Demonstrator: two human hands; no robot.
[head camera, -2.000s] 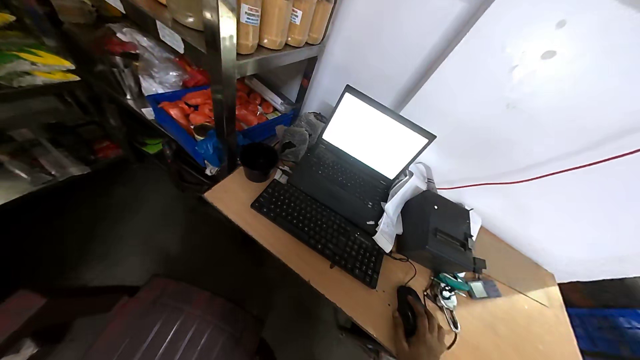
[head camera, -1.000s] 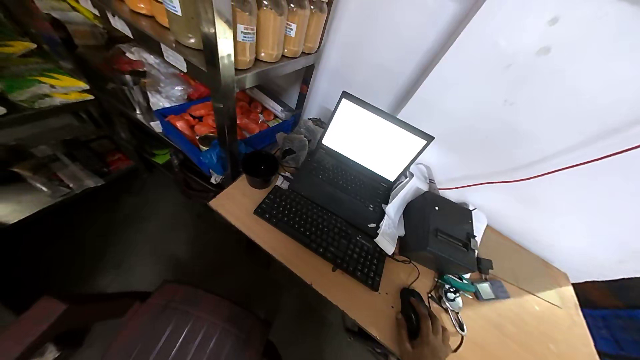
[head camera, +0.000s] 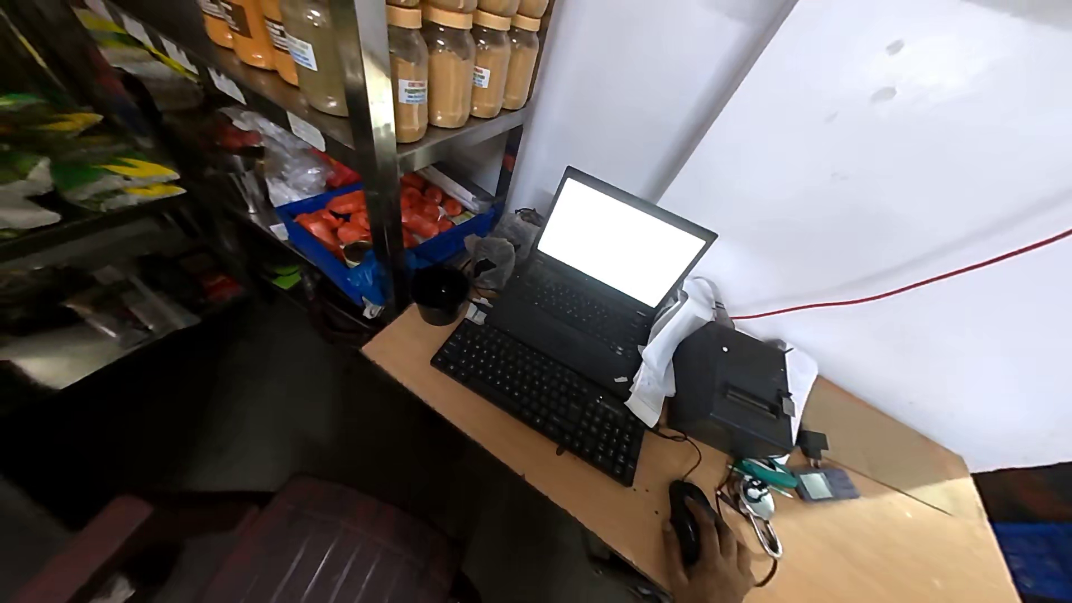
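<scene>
My right hand (head camera: 712, 557) rests over a black computer mouse (head camera: 685, 523), its fingers around the body, on the wooden desk near the bottom edge. My left hand is out of view. Up and to the left lies a black keyboard (head camera: 540, 398), in front of an open laptop (head camera: 578, 314) whose screen is washed out white. Just right of the mouse are a padlock (head camera: 764, 515) with keys and a green object (head camera: 766, 473). A black boxy device, apparently a receipt printer (head camera: 733, 389), stands behind them, with white paper (head camera: 670, 356) between it and the laptop.
A black cup (head camera: 440, 293) stands at the desk's left corner. Beyond it, a metal shelf (head camera: 373, 167) holds jars (head camera: 450, 71) and a blue crate (head camera: 456, 239) of orange-red items. A dark red plastic chair (head camera: 335, 544) is at the lower left. A red cable (head camera: 904, 289) runs along the wall.
</scene>
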